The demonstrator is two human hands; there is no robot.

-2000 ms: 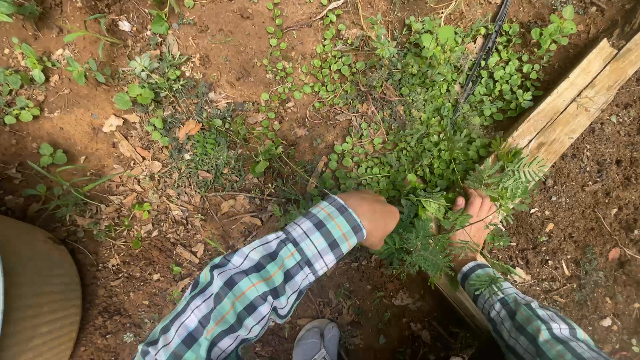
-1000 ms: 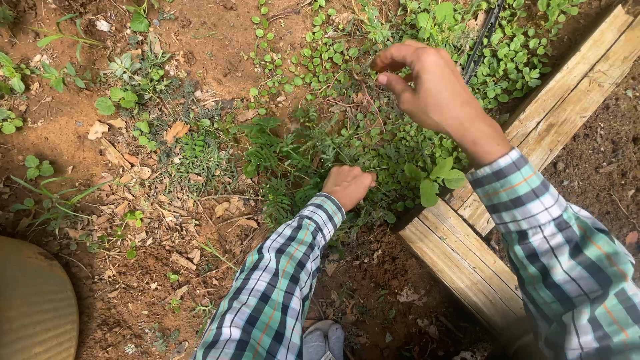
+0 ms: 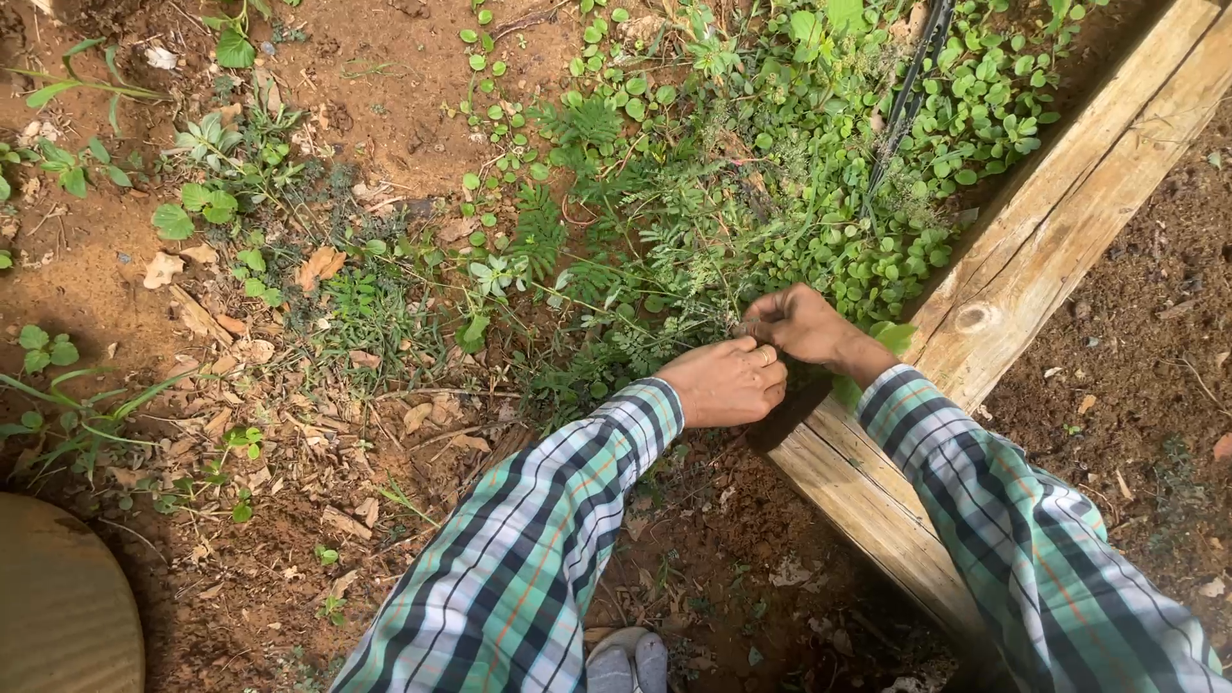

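My left hand [image 3: 729, 382], with a ring on one finger, has its fingers curled at the lower edge of a patch of green weeds [image 3: 674, 241]. My right hand [image 3: 804, 327] meets it there, thumb and fingertips pinched together against the left fingertips. Thin feathery stems [image 3: 616, 318] run into the place where the hands touch; the left fingertips are partly hidden, so what they hold is unclear. Both wrists are in plaid sleeves. A dark gap in the soil shows just below the right hand, beside a wooden beam [image 3: 972, 318].
The beam runs diagonally at the right, with brown soil beyond it. A black drip hose [image 3: 910, 96] lies among round-leaved plants. Dry leaves and wood chips [image 3: 356, 520] cover soil at the left. A round tan object [image 3: 67, 597] is at lower left, a shoe [image 3: 626, 659] at bottom centre.
My right hand was raised above the plants one second ago and is now down beside my left hand. Feathery foliage that lay over the beam two seconds ago is off it.
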